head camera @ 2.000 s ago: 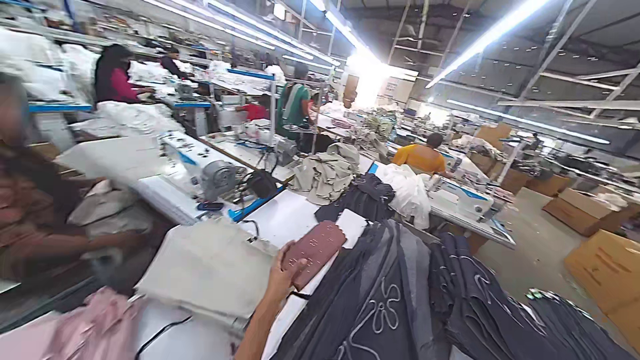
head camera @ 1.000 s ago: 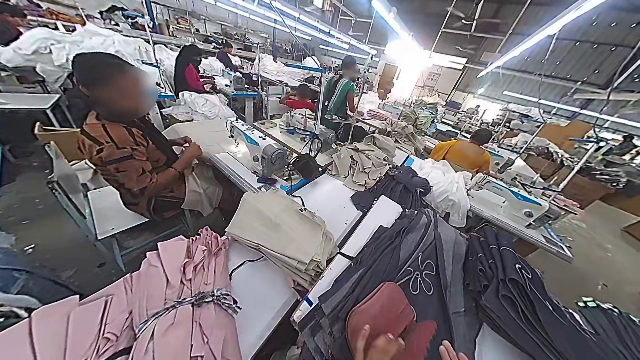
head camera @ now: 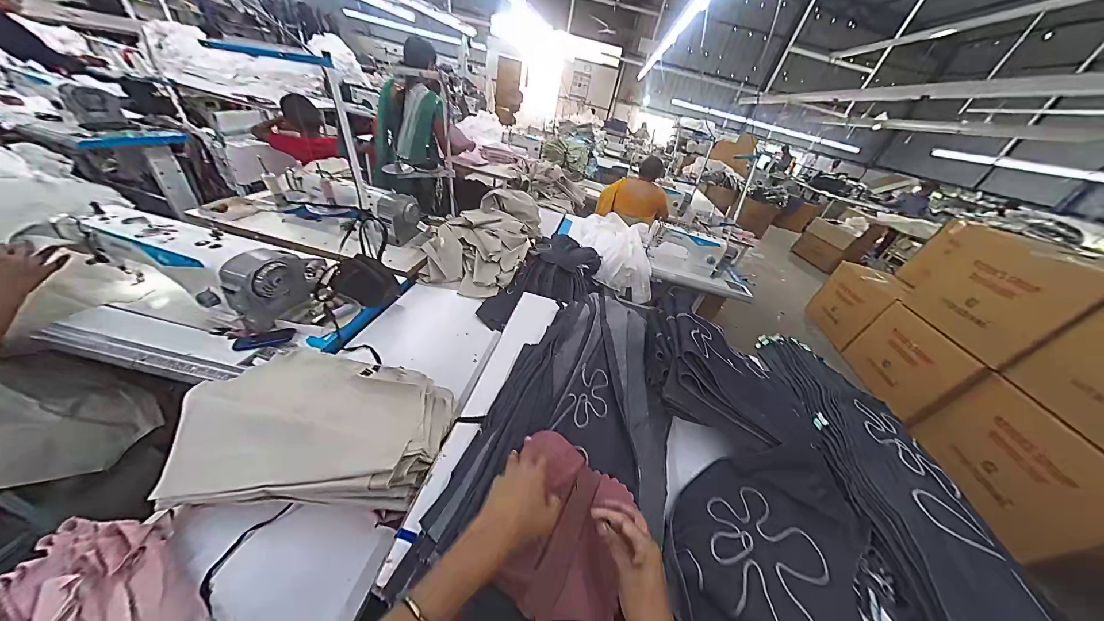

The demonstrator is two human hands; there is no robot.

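A dusty-pink fabric piece with a scalloped edge [head camera: 565, 535] is between my hands at the bottom centre. My left hand [head camera: 522, 496], with a bangle at the wrist, grips its upper left side. The fingers of my right hand [head camera: 625, 535] are bent on its right edge. Beneath and beyond it lie long dark grey fabric pieces [head camera: 595, 371] with a light flower outline. More dark pieces with flower outlines [head camera: 768, 526] lie to the right. A folded beige fabric stack [head camera: 297, 427] rests on the white table to the left.
An industrial sewing machine [head camera: 198, 259] stands at the left, with a co-worker's hand [head camera: 21, 276] beside it. Pink fabric [head camera: 95, 569] lies at the lower left. Cardboard boxes [head camera: 1000, 293] are stacked at the right. A person in yellow [head camera: 634, 197] and other people are farther back.
The pink piece, held up by one hand two seconds ago, is now lower, over the dark fabric, with both hands on it. The view has shifted to the right.
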